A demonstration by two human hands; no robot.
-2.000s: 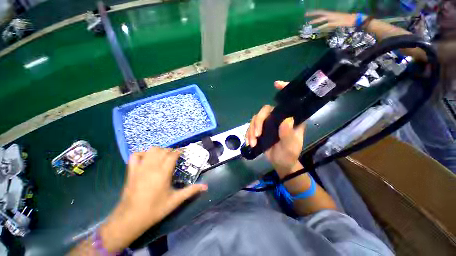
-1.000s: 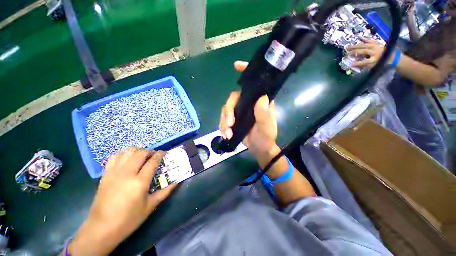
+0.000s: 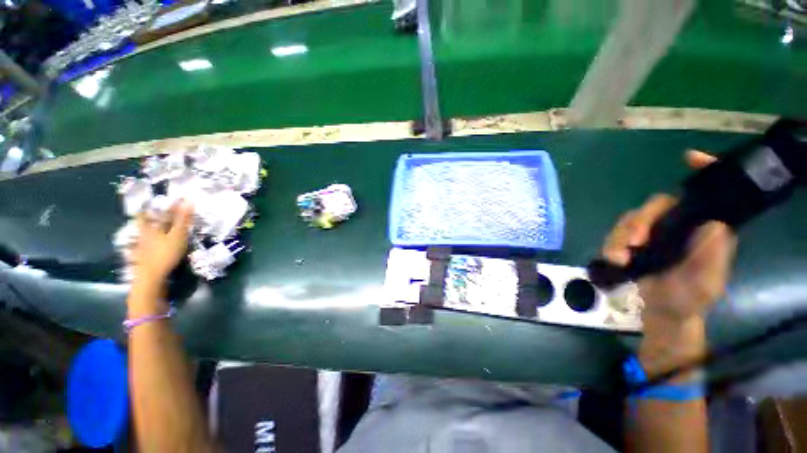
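Note:
My left hand point(image 3: 159, 248) lies on a heap of white plug housings point(image 3: 212, 199) at the left; whether it grips one is hidden. My right hand point(image 3: 681, 257) holds the black electric screwdriver point(image 3: 726, 199), its lower end over the right part of the white fixture point(image 3: 553, 296). A circuit board unit point(image 3: 482, 283) sits in the fixture between two dark straps. The light-blue tray point(image 3: 556, 208) full of tiny silver screws stands behind the fixture. A single unit point(image 3: 327, 205) lies between the heap and the tray.
The green conveyor belt point(image 3: 336, 84) runs behind the dark green bench, with a thin metal post point(image 3: 428, 80) and a wide pale post point(image 3: 628, 62). A round blue thing point(image 3: 97, 394) is at the lower left. A brown cardboard box edge point(image 3: 787, 425) shows at the lower right.
The view has swung left. My left hand has left the unit in the fixture and moved left to the heap. My right hand still holds the screwdriver. The other person's hand is out of view.

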